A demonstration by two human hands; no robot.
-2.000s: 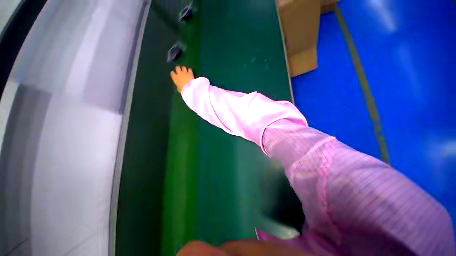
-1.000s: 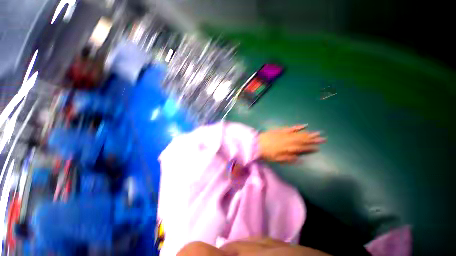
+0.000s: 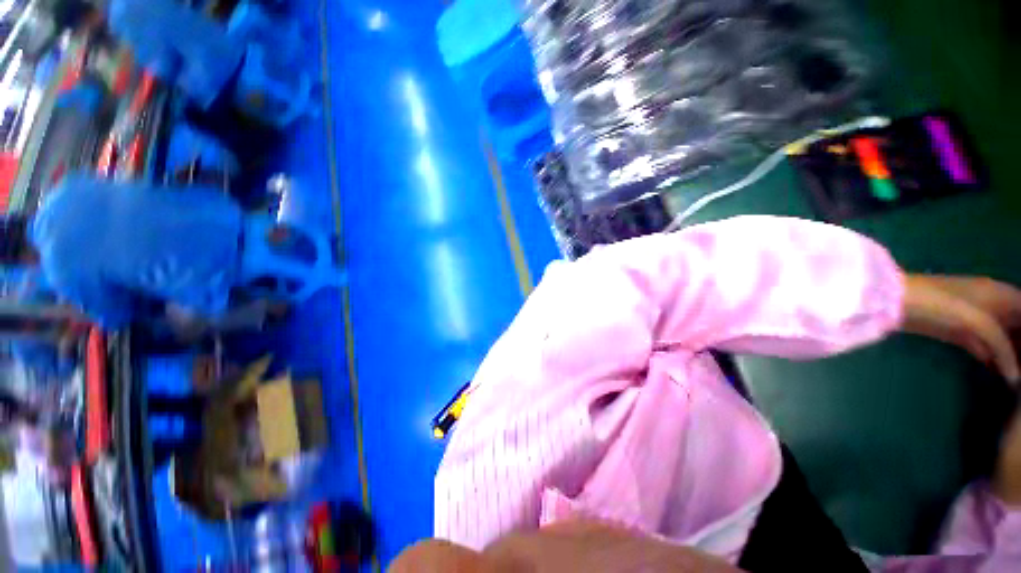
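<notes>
My left hand reaches in from a pink sleeve to the right edge of the picture, over the green bench. Its fingers bend down; their tips are at or past the edge and blurred, so whether it holds anything cannot be told. A small part of my right hand shows at the right edge, below the left one, above a pink cuff. Its fingers are cut off. A dark area lies between the hands, too unclear to name. A smartphone with orange, green and magenta blocks lies flat above the left forearm.
Shiny clear blister trays with dark pockets stand beside the phone, with a white cable between them. To the left are blue floor, blue stools, an open cardboard box and a person in blue.
The view has swung from the belt to the trays, phone and floor. My left hand has shifted to the right edge, and part of my right hand has come into view there.
</notes>
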